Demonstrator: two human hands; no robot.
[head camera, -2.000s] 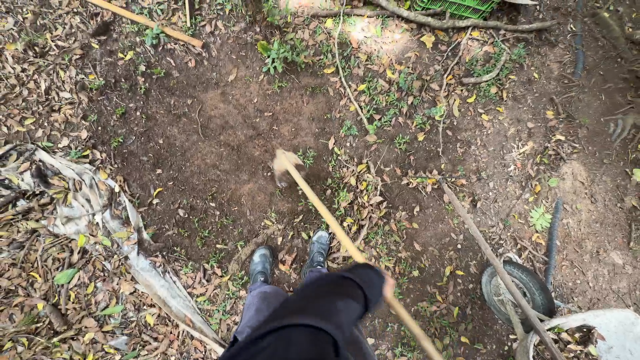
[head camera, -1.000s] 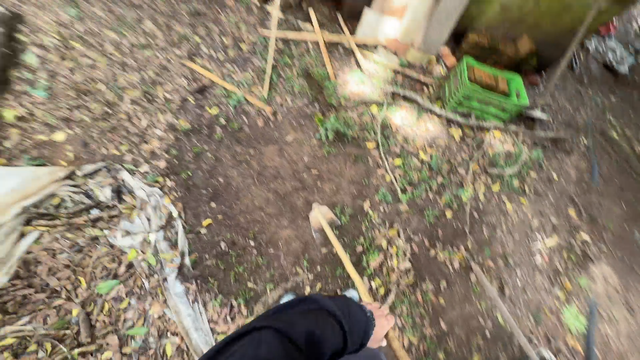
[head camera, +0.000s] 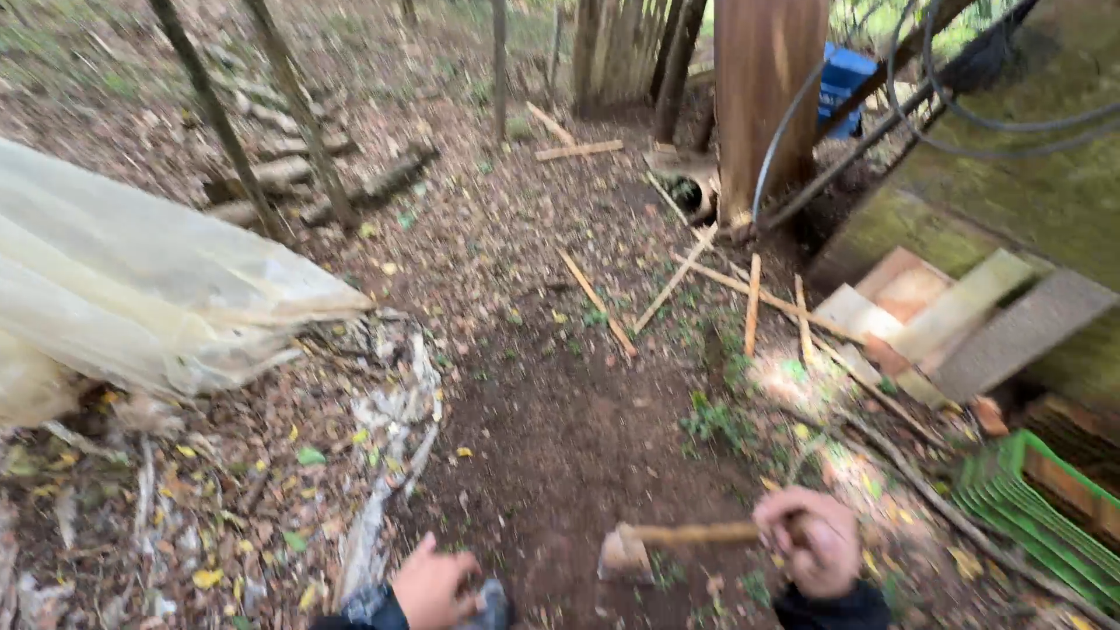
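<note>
A hoe (head camera: 691, 534) with a wooden handle lies across the lower middle of the view, its flat blade pointing down at the bare soil on the left end. My right hand (head camera: 809, 541), in a dark sleeve, is closed around the handle at its right. My left hand (head camera: 437, 584) is low in the view, left of the blade, with its fingers apart and nothing in them. One shoe (head camera: 492, 605) shows just beside it.
Plastic sheeting (head camera: 166, 271) hangs at the left. Wooden strips (head camera: 599, 302) lie on the leafy ground ahead. At the right are boards (head camera: 971, 324), a long branch (head camera: 945, 512) and a green plastic crate (head camera: 1019, 499). A thick trunk or post (head camera: 770, 114) and logs (head camera: 376, 188) stand or lie farther back.
The view has tilted up a lot. The hoe handle now lies nearly level, where it slanted down to the right before. My left hand has come into view.
</note>
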